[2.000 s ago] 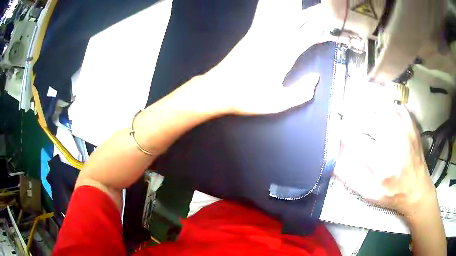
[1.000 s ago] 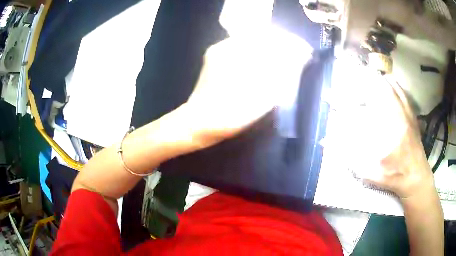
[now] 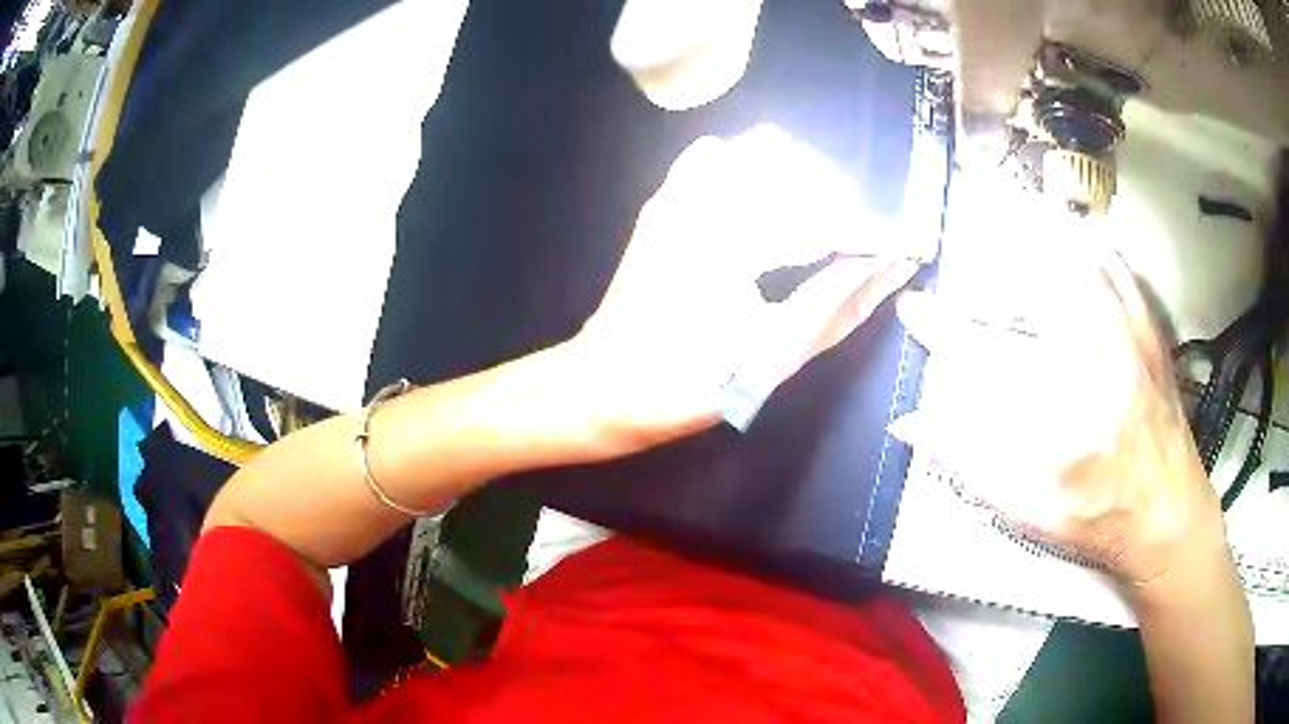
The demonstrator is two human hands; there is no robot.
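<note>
A dark garment panel lies under my left hand, its right edge running up to the presser foot. A zip with a light line shows along that edge. My left hand has its thumb and fingertips together at the edge, seemingly pinching it; a small pale end of cloth shows below the palm. My right hand lies just right of the edge, fingertips near the zip. Glare washes out both hands, so the right hand's hold cannot be told.
The off-white machine head with its ribbed tension dial stands at upper right. Black scissors handles lie right of my right hand. A rounded white bar is above my left hand. Small scraps lie at left.
The panel's curved lower zip end has moved up under my left hand. My left hand has drawn in from lying spread to fingertips together at the edge. The machine head appears shifted in view.
</note>
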